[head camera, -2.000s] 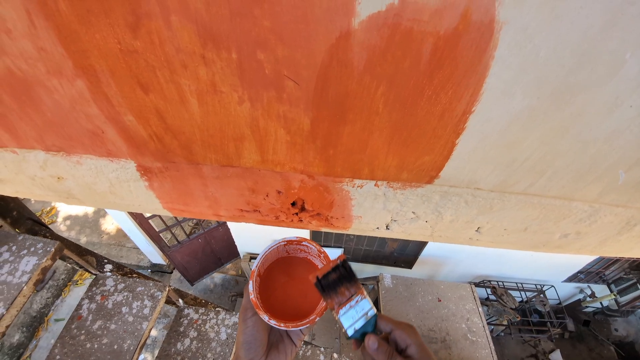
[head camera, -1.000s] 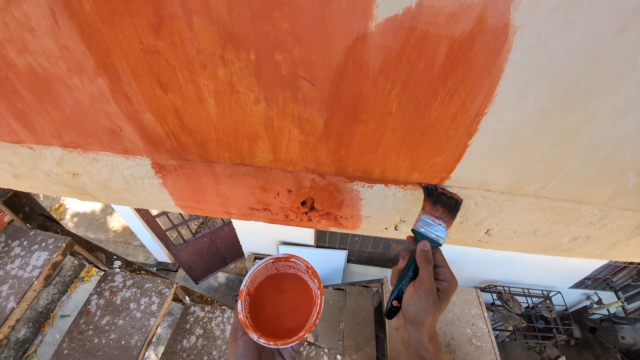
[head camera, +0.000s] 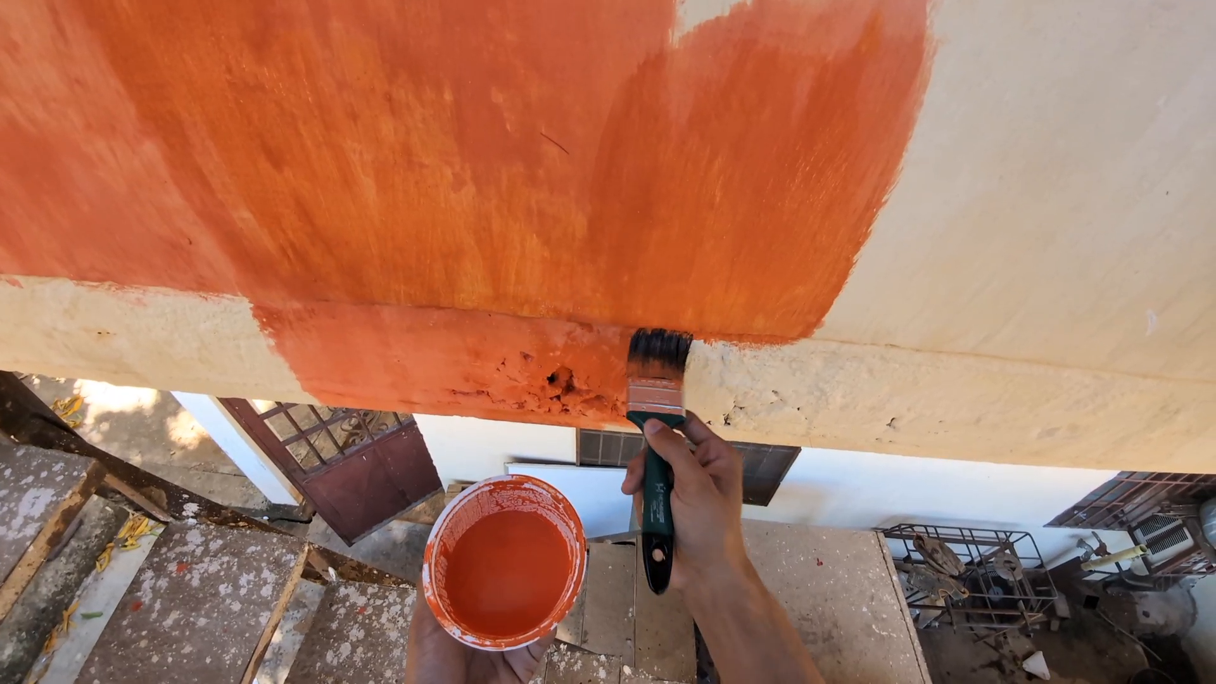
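My right hand (head camera: 698, 484) grips the dark green handle of a flat paintbrush (head camera: 655, 408), its bristles up against the lower band of the wall at the right edge of the painted part. Held from below in my left hand (head camera: 465, 655) is a round tub of orange paint (head camera: 508, 575), with paint smeared on its rim and inner wall. Orange paint covers much of the wall (head camera: 494, 190) above, while the right side (head camera: 1035, 209) is bare cream. Dark pits (head camera: 560, 380) mark the band left of the brush.
Paint-spotted boards (head camera: 190, 598) lie at lower left, and a brown panel (head camera: 826, 589) at lower right. Farther down are a dark red door with a grille (head camera: 351, 475), a barred window (head camera: 769, 470) and a metal rack holding odds and ends (head camera: 978, 570).
The brush was over the tub two seconds ago, then at the wall's cream band. It has since moved left to the edge of the painted patch. My left hand still holds the tub.
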